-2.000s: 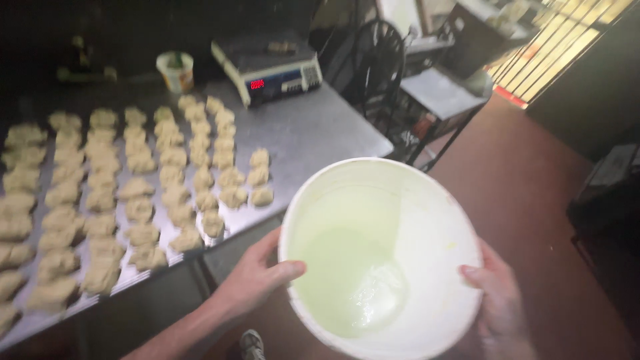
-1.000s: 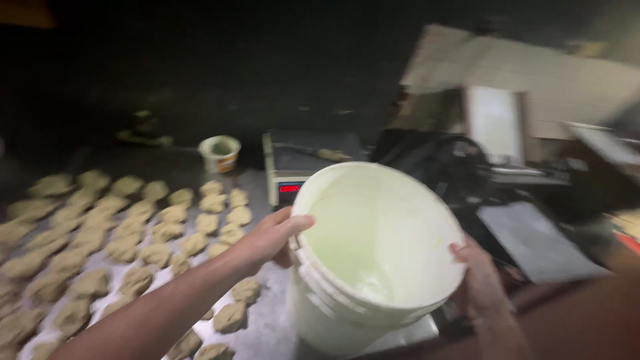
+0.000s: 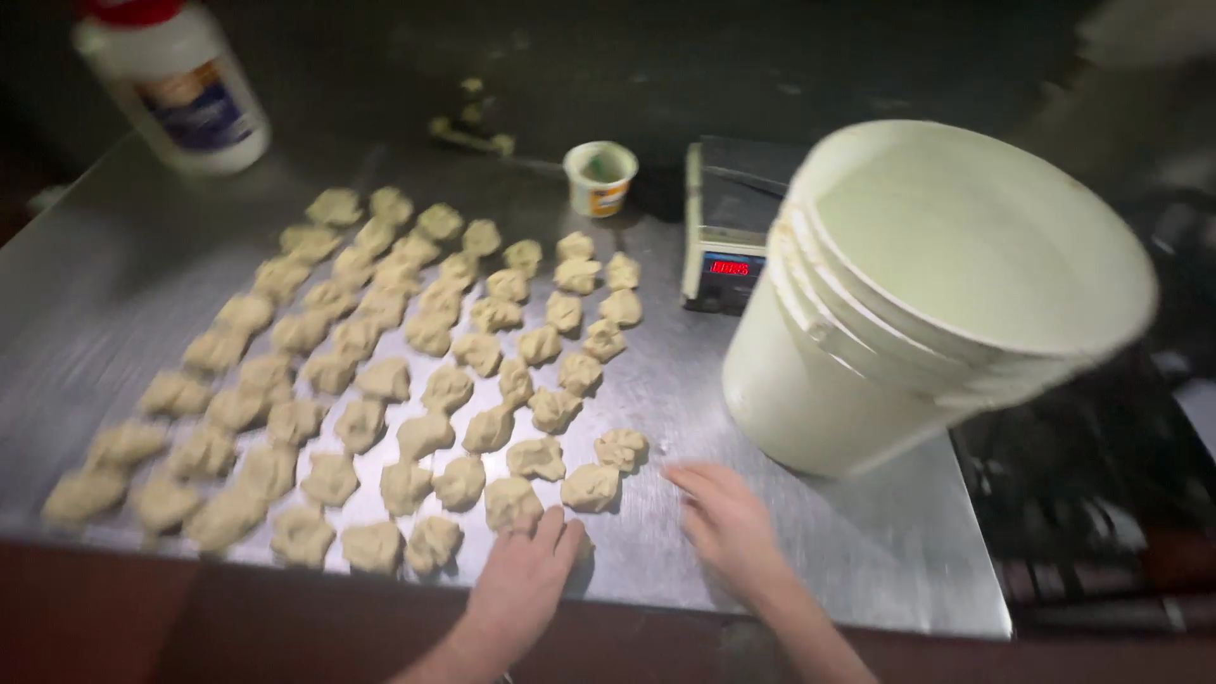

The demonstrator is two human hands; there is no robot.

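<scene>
Many lumps of dough (image 3: 446,388) lie in rows on a stainless steel table (image 3: 684,389). My left hand (image 3: 527,575) is at the near edge of the rows, its fingers over a lump that they largely hide; whether it grips that lump cannot be told. My right hand (image 3: 727,522) hovers or rests over bare steel just right of the last lumps, fingers extended, holding nothing. A large white plastic bucket (image 3: 836,380) stands upright on the table's right part, beyond my right hand.
A digital scale (image 3: 727,271) with a lit red display stands behind and left of the bucket. A small plastic tub (image 3: 600,180) is left of it. A white plastic jar with a red lid (image 3: 195,109) stands at the back left. The table's near edge runs below my hands.
The bucket, held in both hands in the earlier frames, now stands on the table, let go. Both hands are now low at the near side by the dough. The view has swung left.
</scene>
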